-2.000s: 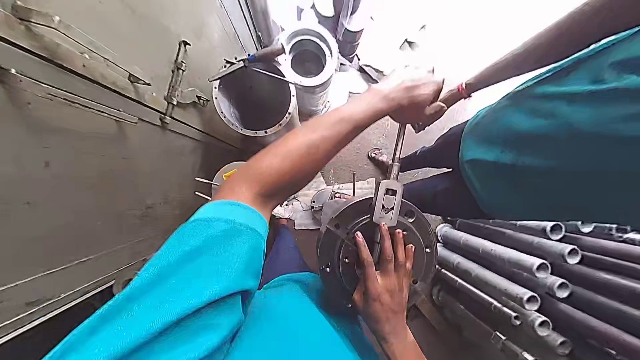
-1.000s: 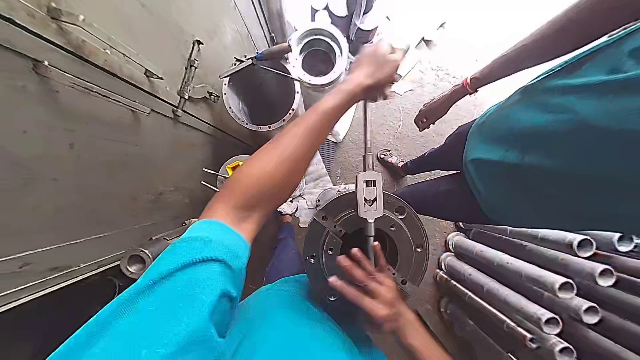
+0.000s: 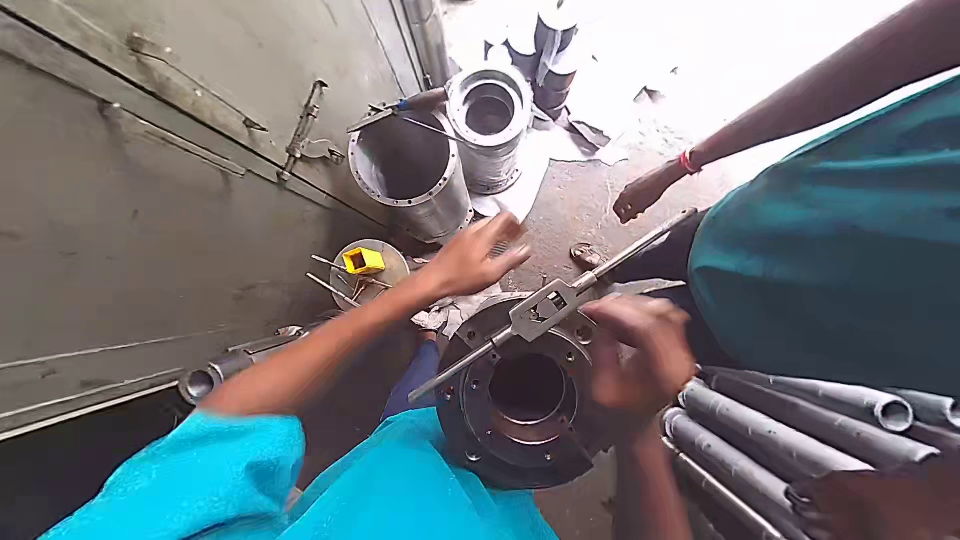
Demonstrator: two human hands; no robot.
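Note:
A steel tap wrench [image 3: 544, 309] with long handles lies slantwise over the far rim of a dark metal flange [image 3: 480, 420] with bolt holes around a wide bore. My left hand [image 3: 480, 255] hovers beyond the wrench's near handle, fingers parted and holding nothing. To the right of the wrench body is my right hand [image 3: 641, 345], blurred, with its fingers apart and no object seen in it. Whether a tap sits under the wrench body is hidden.
Two flanged metal cylinders [image 3: 360, 176] [image 3: 487, 161] stand beyond, with a blue-handled tool across them. A yellow square holder [image 3: 364, 261] and rods rest on a round plate at left. Steel pipes [image 3: 772, 427] lie at right. A person [image 3: 832, 247] stands close by; a metal wall [image 3: 150, 225] is at left.
The tap wrench has turned from nearly upright in view to a slant. My left hand has left its far handle and come nearer. The other person's hand, at the handle two seconds ago, is off it.

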